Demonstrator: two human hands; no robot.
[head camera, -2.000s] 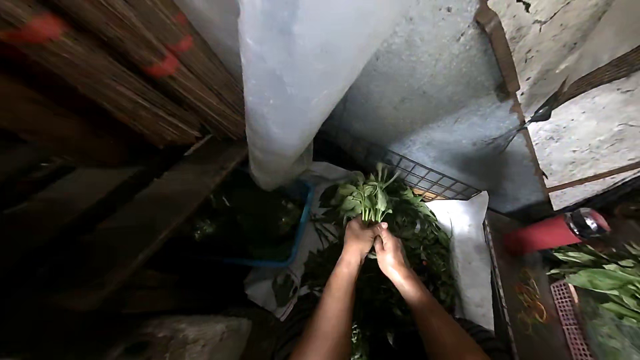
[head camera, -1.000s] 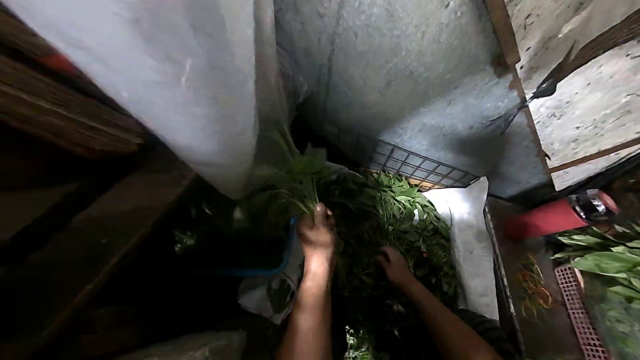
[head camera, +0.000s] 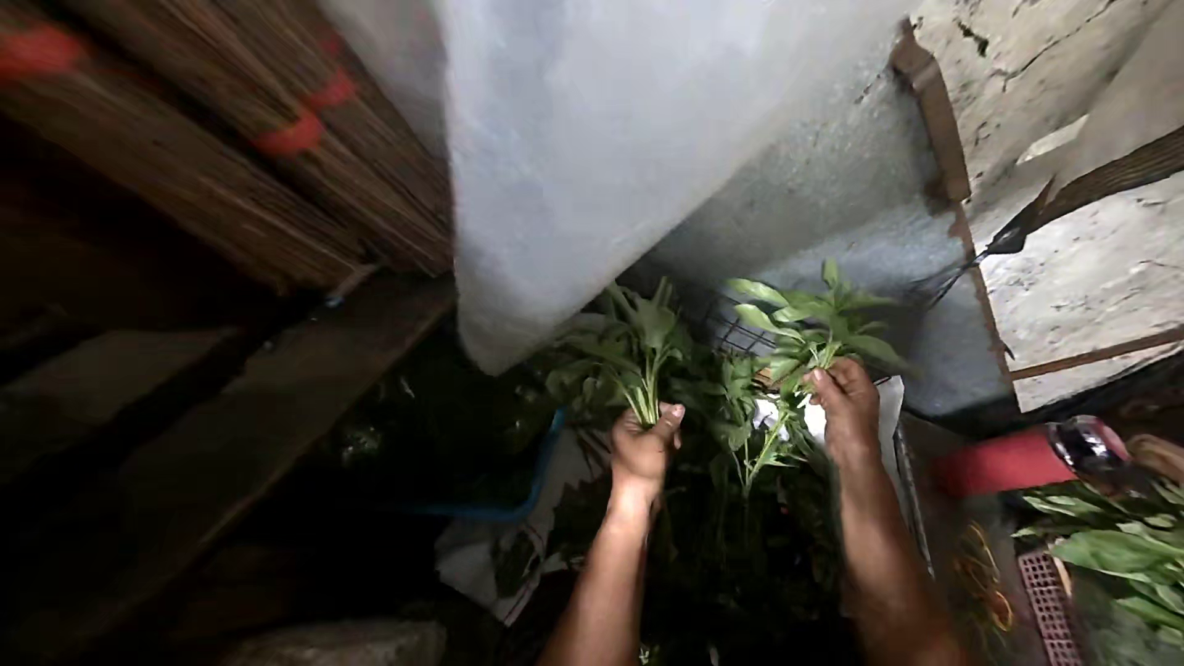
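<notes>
My left hand (head camera: 647, 449) is closed around the stems of a bunch of leafy greens (head camera: 638, 356), leaves pointing up. To its right my right hand (head camera: 844, 398) pinches several leafy sprigs (head camera: 819, 324) between thumb and fingers, one stem hanging down at a slant. Both hands are raised over a dark heap of leafy greens (head camera: 740, 573), whose lower part lies in deep shadow. White sheeting (head camera: 888, 407) shows at the heap's right side, and a wire grid (head camera: 740, 328) stands behind it.
A blue-rimmed tub (head camera: 546, 472) with dark contents is at the left. A pale plastic sheet (head camera: 573, 185) hangs above. To the right are a red cylindrical object (head camera: 1008, 460), rubber bands (head camera: 985, 583), a pink plastic basket (head camera: 1048, 606) and more leafy greens (head camera: 1119, 555). Tied bundles of sticks (head camera: 231, 157) sit upper left.
Two seconds ago both hands were together at one bunch; now they are apart. Since one second ago my right hand has risen from the heap with sprigs in it.
</notes>
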